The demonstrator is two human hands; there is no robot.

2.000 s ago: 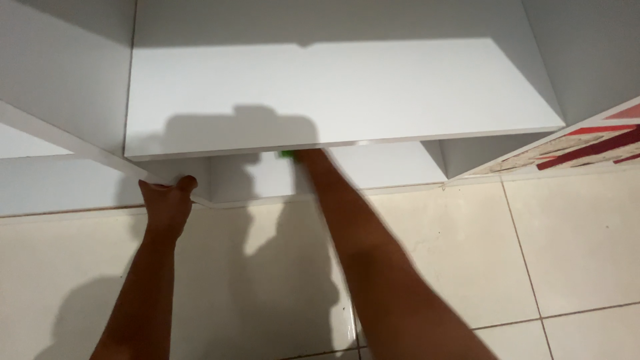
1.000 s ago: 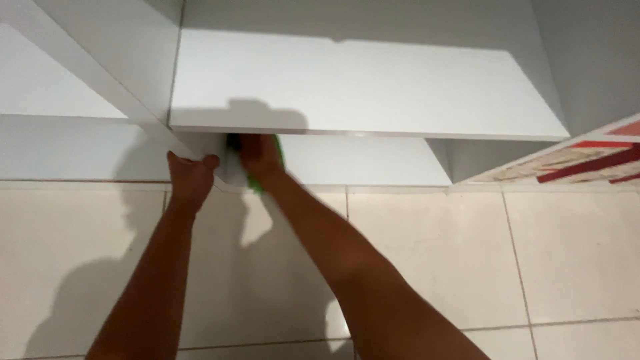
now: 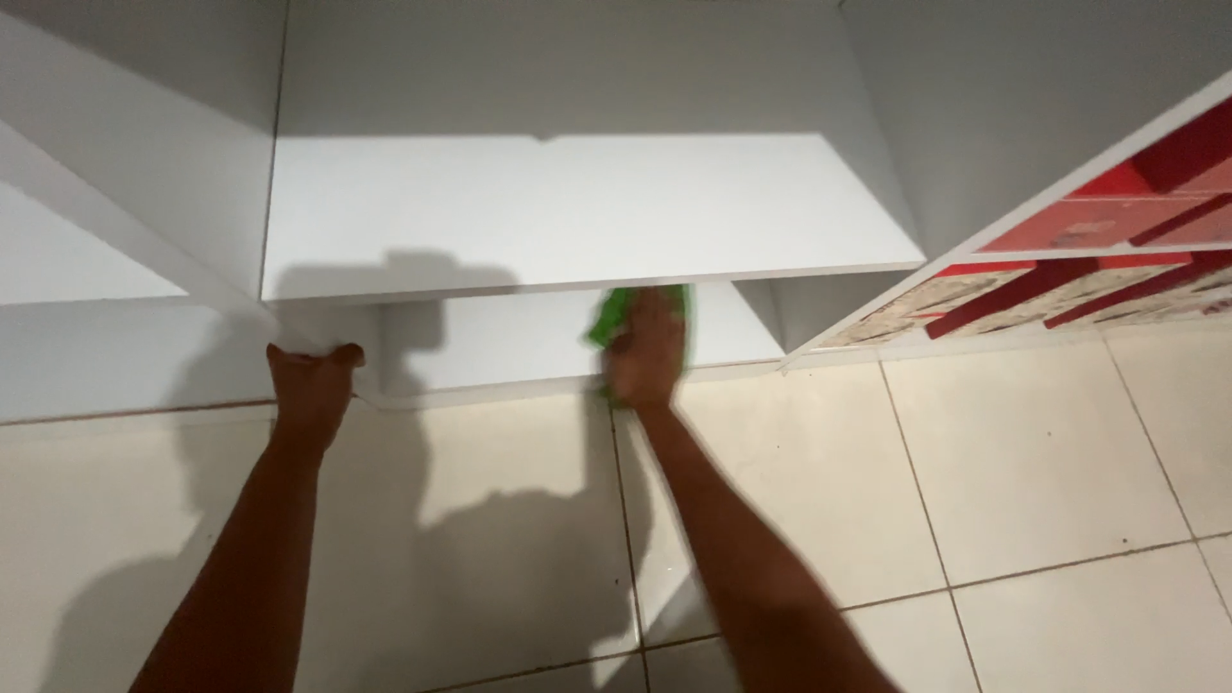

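My left hand (image 3: 313,385) grips the front edge of a white upright panel (image 3: 217,274) near the bottom of a white shelving unit. Blurred by motion, my right hand (image 3: 650,351) lies on a green cloth (image 3: 609,316), over the front of the bottom shelf (image 3: 491,337). Green shows on both sides of the fingers. Above that hand runs the front edge of a wider white shelf board (image 3: 597,212), which hides the back of the bottom shelf.
At the right, beyond a side panel (image 3: 1001,226), sit red and patterned boxes (image 3: 1088,289). Another white compartment (image 3: 96,351) opens at the left. Cream floor tiles (image 3: 799,462) with dark joints lie along the unit's base.
From the left corner of the bottom shelf, my right hand has moved right with the green cloth, which now shows more fully. My left hand stays at the upright panel.
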